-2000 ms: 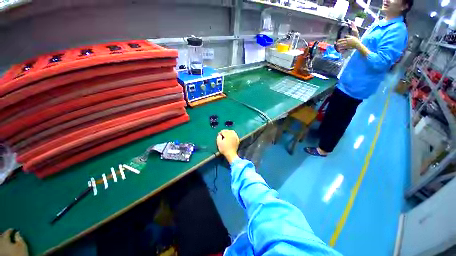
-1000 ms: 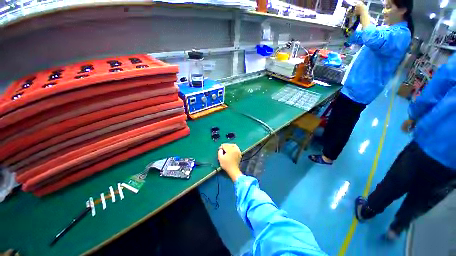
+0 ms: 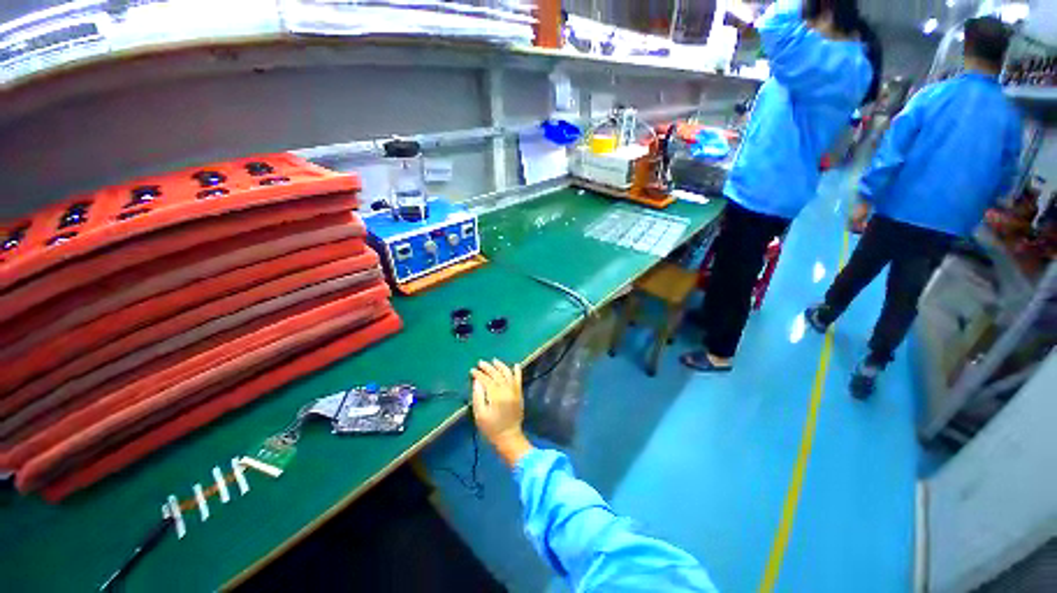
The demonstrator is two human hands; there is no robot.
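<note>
My right hand rests on the bench's front edge, palm down, fingers extended, with nothing seen in it. My left hand is out of the picture. Left of my right hand lies the driver test board, with a thin black cord running from it towards my hand. A grey ribbon cable joins it to the small green adapter board. The test flex with white tabs lies further left, beside a slim black stick. Several black display modules lie behind my hand.
A tall stack of red foam trays bears black modules at left. Behind are a blue instrument and a clear jar. A wooden stool stands beyond the bench edge. Two people in blue smocks stand at right.
My right hand has gone from a closed fist to extended fingers. My left hand, at the lower left edge before, is gone. The view has shifted right. A second person has come in at right.
</note>
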